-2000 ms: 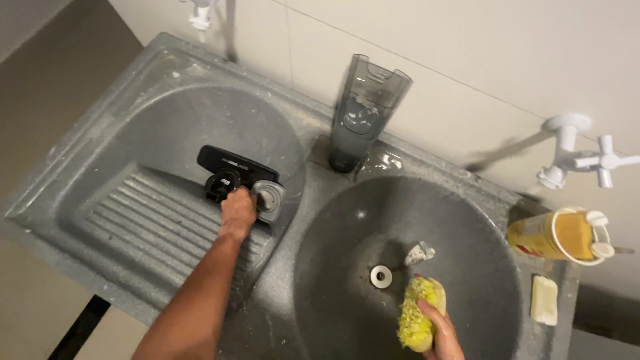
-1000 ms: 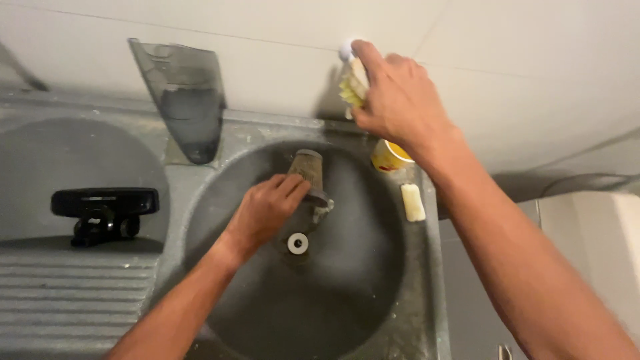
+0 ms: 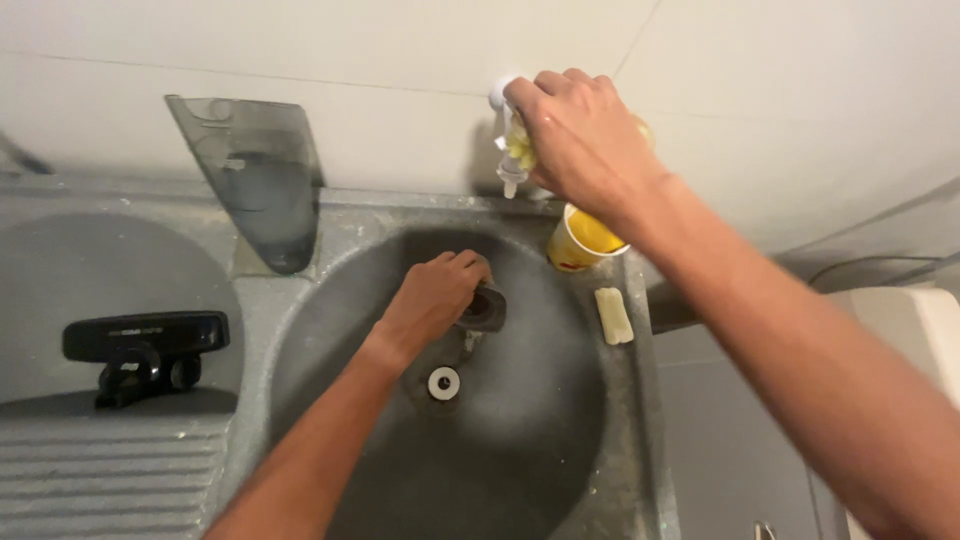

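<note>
My left hand [image 3: 450, 289] grips a small grey cup-like part [image 3: 487, 309] inside the round grey sink basin [image 3: 480, 465], above the white-ringed drain [image 3: 444, 383]. Over the back rim, my right hand [image 3: 585, 127] is at the white wall tap [image 3: 511, 176], with a yellow-green sponge [image 3: 520, 146] held under its fingers. The fingers partly hide both tap and sponge. Whether water runs is unclear.
A smoky clear plastic container [image 3: 259, 180] stands on the ledge between basins. A black floor-tool head [image 3: 146, 337] lies in the left basin. On the right rim are a yellow-and-white cup [image 3: 574, 244] and a pale soap bar [image 3: 614, 316].
Two seconds ago my left hand was at the black head in the left basin; now it holds the grey part. My right hand has risen from the basin to the tap with the sponge.
</note>
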